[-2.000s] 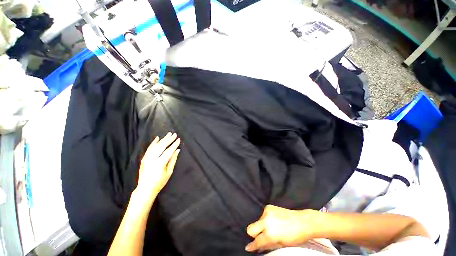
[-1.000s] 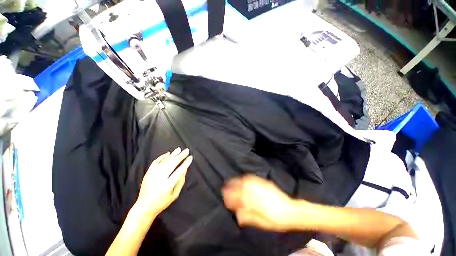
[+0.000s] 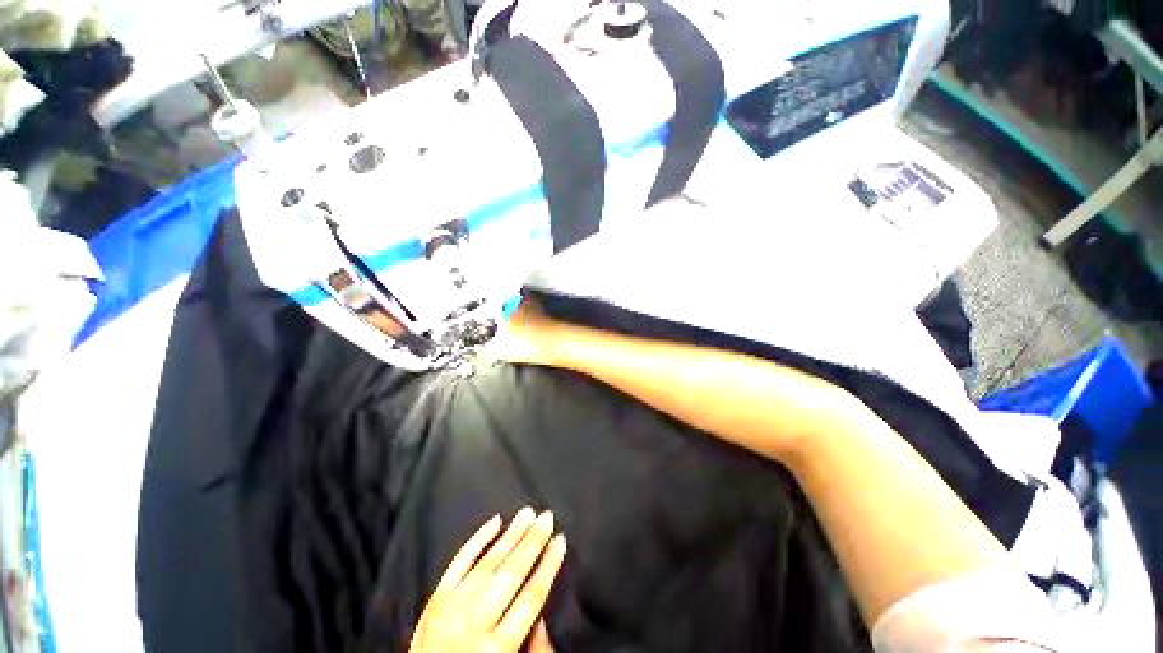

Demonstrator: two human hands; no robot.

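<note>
The black garment panel [image 3: 650, 510] covers the machine table and gathers towards the presser foot [image 3: 467, 367] under the white machine head [image 3: 370, 230]. My left hand [image 3: 491, 593] lies flat on the black cloth below the foot, fingers slightly apart, cut off by the bottom edge. My right hand [image 3: 520, 334] reaches to the right side of the needle area, close to the foot. Its fingertips are hidden by the machine head, so I cannot tell what they touch or hold.
Two black straps [image 3: 568, 140] cross the machine arm, with a dark control panel [image 3: 823, 89] beyond. A blue bin [image 3: 160, 255] is behind at left, and another blue bin [image 3: 1084, 389] stands at right. Pale cloth [image 3: 45, 274] is heaped at far left.
My right hand has moved from the cloth near the lap up to the needle area. The view has shifted, so the machine arm shows more fully and my left hand appears lower.
</note>
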